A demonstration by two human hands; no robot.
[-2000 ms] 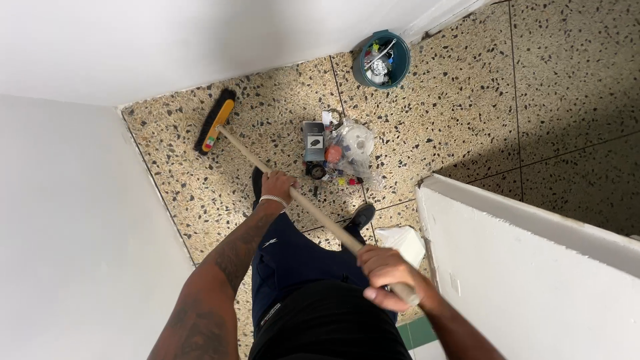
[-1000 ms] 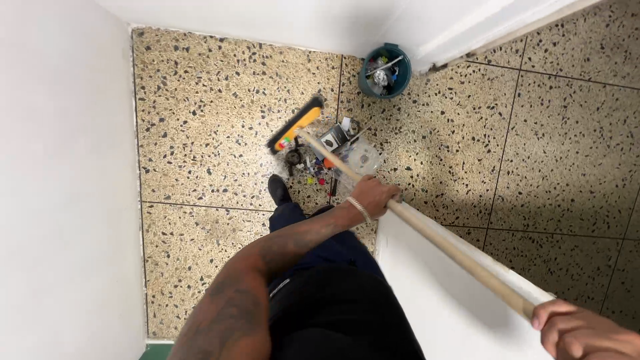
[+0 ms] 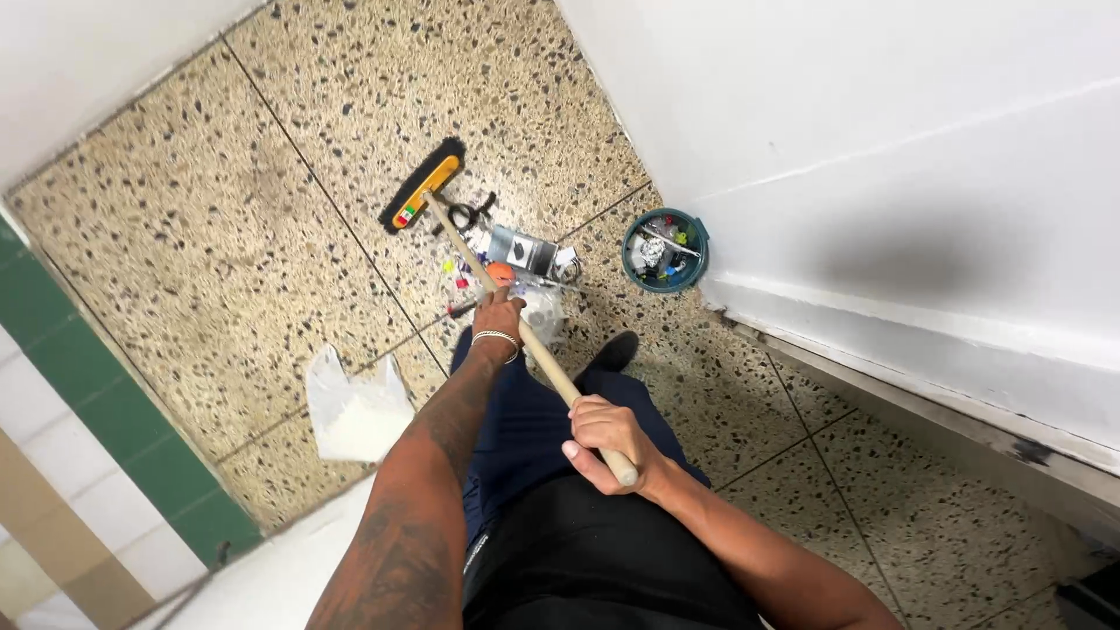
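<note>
My left hand point(image 3: 497, 317), with a bracelet at the wrist, is wrapped around the middle of the wooden handle of a push broom point(image 3: 543, 357). Near the handle's end, my right hand point(image 3: 605, 440) grips it too, thumb along the side. The yellow broom head with black bristles point(image 3: 426, 187) rests on the speckled floor, just up and left of a pile of litter. In that pile lie a grey printed box point(image 3: 521, 251), an orange round thing point(image 3: 500, 273), a black strap-like piece point(image 3: 464, 213), clear plastic point(image 3: 543, 313) and small coloured bits.
A teal bucket point(image 3: 703, 249) holding mixed litter stands by the white wall point(image 3: 875, 157) at right. A white plastic bag point(image 3: 354, 416) lies on the floor at left. My shoe point(image 3: 612, 352) is close to the pile. Green and white wall tiles point(image 3: 114, 402) run along the far left.
The broom head was left of the pile, then against its edge, and is now up and left of it. My hands stay on the handle. The view has turned a lot.
</note>
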